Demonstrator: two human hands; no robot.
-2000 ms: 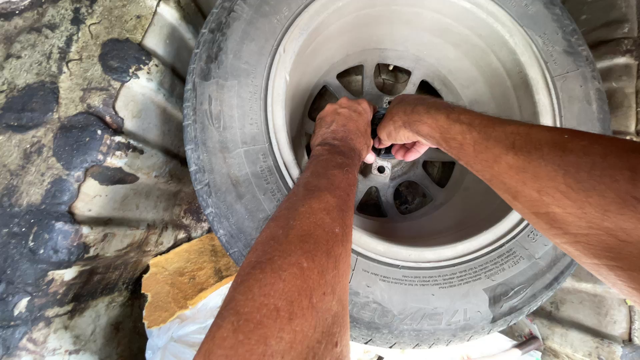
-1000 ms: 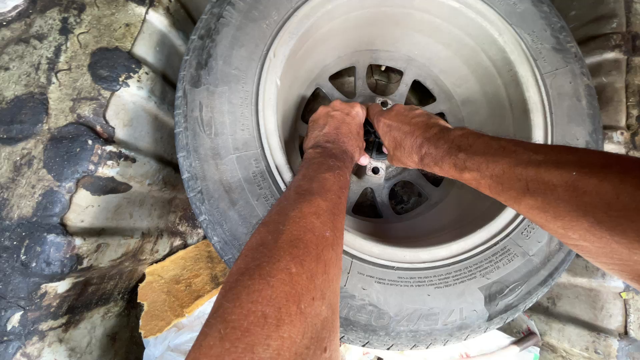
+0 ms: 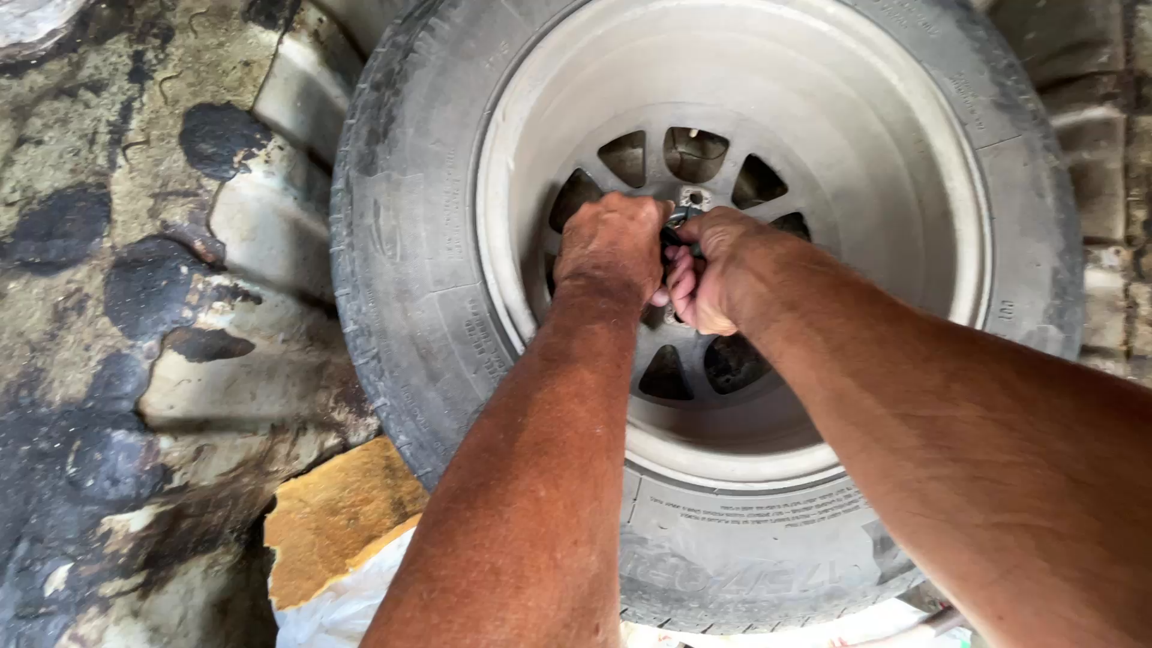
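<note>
A tyre [image 3: 405,297] on a pale metal wheel rim [image 3: 864,171] lies flat, with its hollow inner side facing up. At its hub, a dark fastener [image 3: 673,236] shows only in part between my fingers. My left hand [image 3: 614,245] is curled against the left side of this fastener. From the right, my right hand [image 3: 720,270] has its thumb and fingers closed on the same dark piece. A lug hole [image 3: 695,197] shows just above the hands, and window-like openings of the rim surround them.
Ribbed, stained sheet metal [image 3: 261,225] with black patches lies around the tyre. Below left is a torn yellow-brown piece [image 3: 346,513] of board or foam over a white plastic bag [image 3: 337,589]. A thin rod [image 3: 940,621] shows partly at the tyre's lower right edge.
My right hand has turned at the hub, and its curled fingers now show below the thumb. My left hand stays beside the dark fastener.
</note>
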